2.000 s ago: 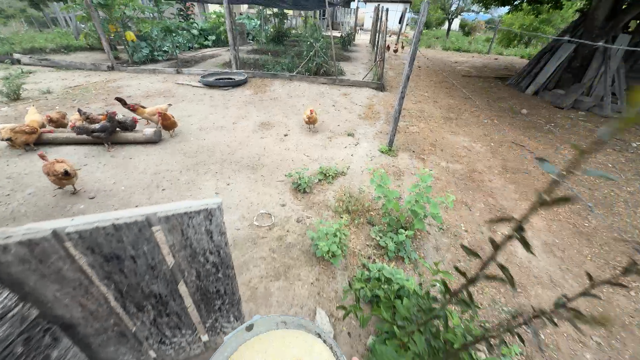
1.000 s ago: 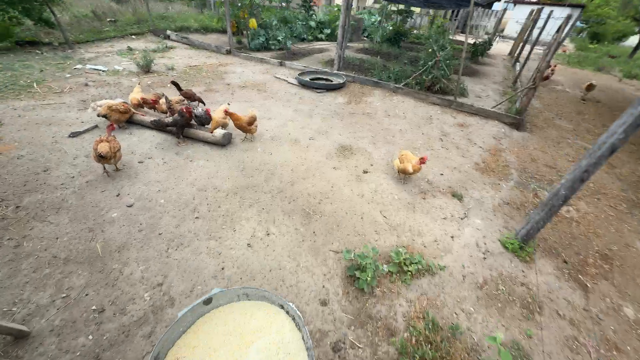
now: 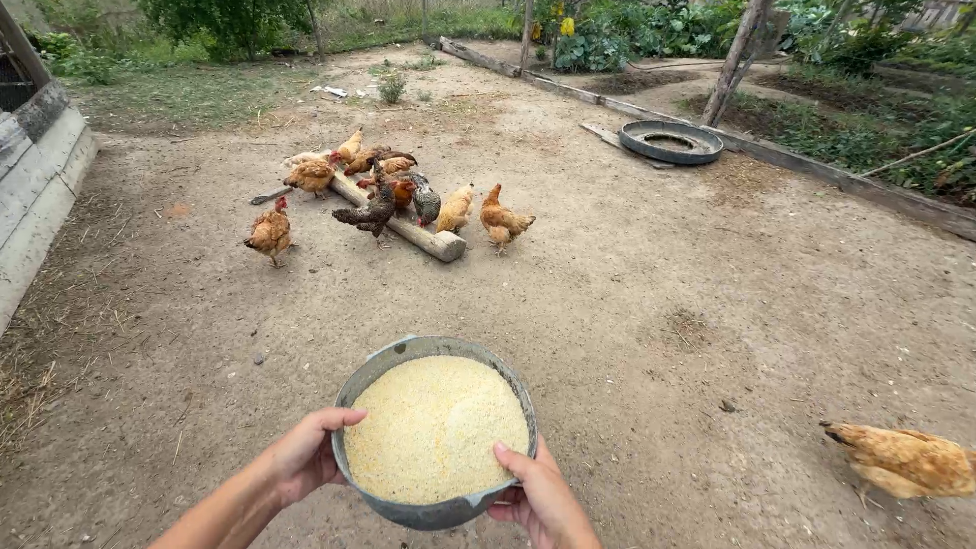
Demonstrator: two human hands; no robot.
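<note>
A round grey metal pot (image 3: 364,375) is held level at the bottom centre, nearly full of pale yellow ground grain feed (image 3: 438,427). My left hand (image 3: 309,455) grips its left side, the thumb over the rim. On the lower right side my right hand (image 3: 537,488) has hold of it, with the thumb at the feed's edge and fingers below. Beyond the pot, several chickens (image 3: 374,212) crowd around a wooden log trough (image 3: 438,242) lying on the bare ground. A reddish-brown chicken (image 3: 271,231) stands left of them, and another (image 3: 503,219) by the trough's near end.
A tan chicken (image 3: 907,461) is at the lower right edge. Farther back, a halved tire (image 3: 671,142) lies beside a board edging (image 3: 877,187) of a garden bed with wooden posts (image 3: 736,65). On the left stands a whitewashed plank wall (image 3: 46,187).
The view has swung left and down, toward the chickens at the trough. Both my hands now show on the pot; earlier only its rim and feed were seen. The wooden gate has left view.
</note>
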